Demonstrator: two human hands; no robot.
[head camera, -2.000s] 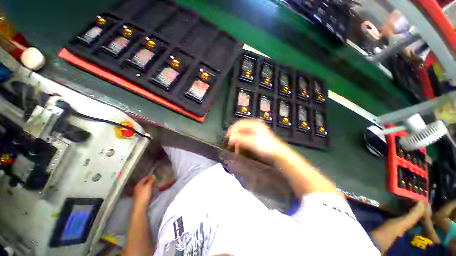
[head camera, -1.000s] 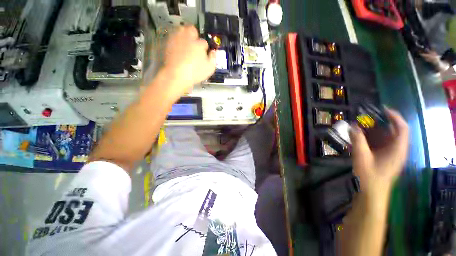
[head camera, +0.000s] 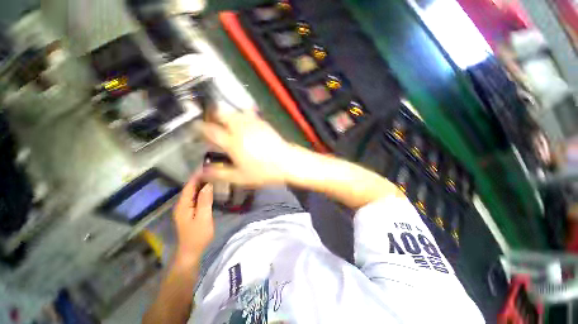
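Note:
My right hand (head camera: 250, 149) is shut on a small dark module (head camera: 217, 158) in front of the machine. My left hand (head camera: 193, 218) is just below it, fingertips up at the module's lower end; blur hides whether they grip it. Another module with a gold patch (head camera: 115, 83) and a pale face sits in the black fixture (head camera: 149, 117) on the machine at upper left. A black tray (head camera: 374, 69) holds a row of modules with gold patches beside an orange-red tray edge (head camera: 269, 76).
A second black tray with modules (head camera: 428, 174) lies further right on the green bench (head camera: 494, 183). The machine's blue-lit screen (head camera: 142, 196) is left of my hands. A red tray (head camera: 521, 304) shows at lower right. Blurred dark equipment lines the far side.
The view has turned. My left hand has come off the fixture. My right hand has moved from above the tray to the machine front, still with a module. The hands are now together.

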